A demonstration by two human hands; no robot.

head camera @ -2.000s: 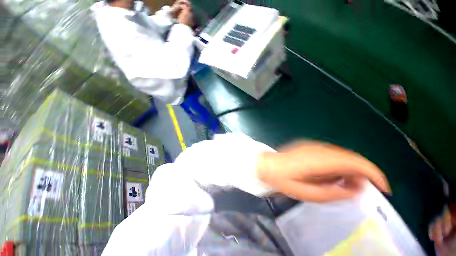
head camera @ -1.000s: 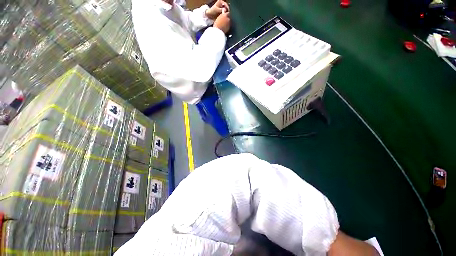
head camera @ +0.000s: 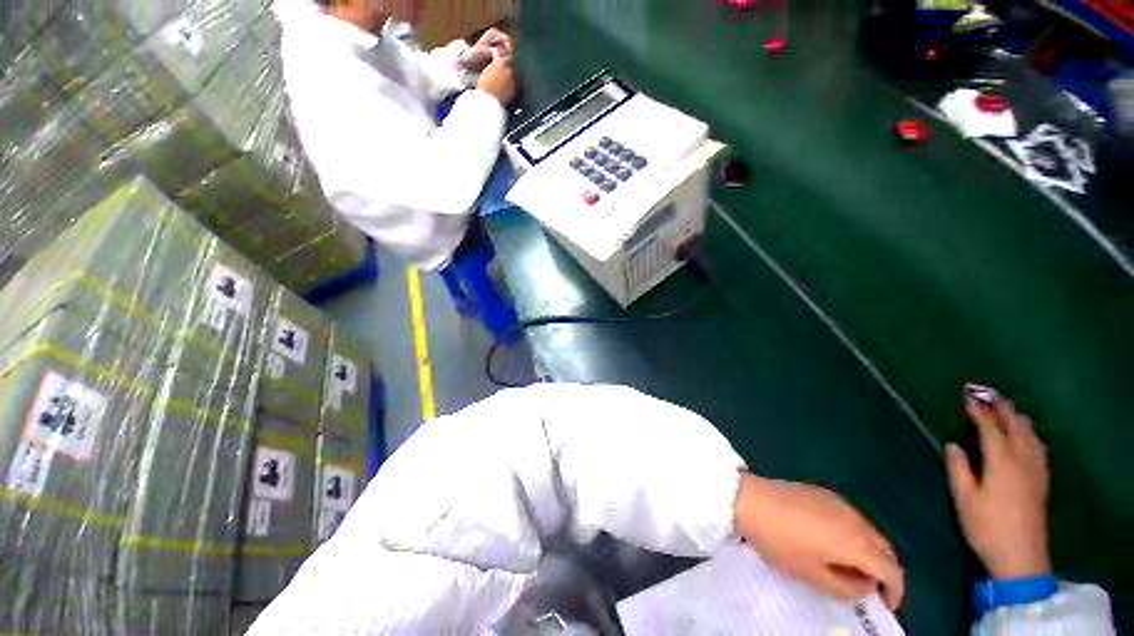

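Note:
A small unit (head camera: 980,394) with a lit screen lies on the green mat at the right. My right hand (head camera: 1005,485), with a blue wrist strap, reaches to it; the fingertips touch or partly cover its near side, and the thumb stands apart. My left hand (head camera: 821,540) rests with curled fingers over the white printed sheet (head camera: 734,603) at the bottom edge. Whether it grips anything is hidden under the fingers.
A calculator (head camera: 606,162) sits on papers on a beige vented box (head camera: 653,249) with a black cable. A person in a white coat (head camera: 386,137) is beyond it. Wrapped cartons (head camera: 174,410) stand at left. Red round parts (head camera: 912,132) and a dark block (head camera: 734,174) lie across the bench.
My right hand has come into view and reached the small unit. My left hand, mostly cut off one second ago, now shows over the sheet. The view has shifted, moving the bench items left.

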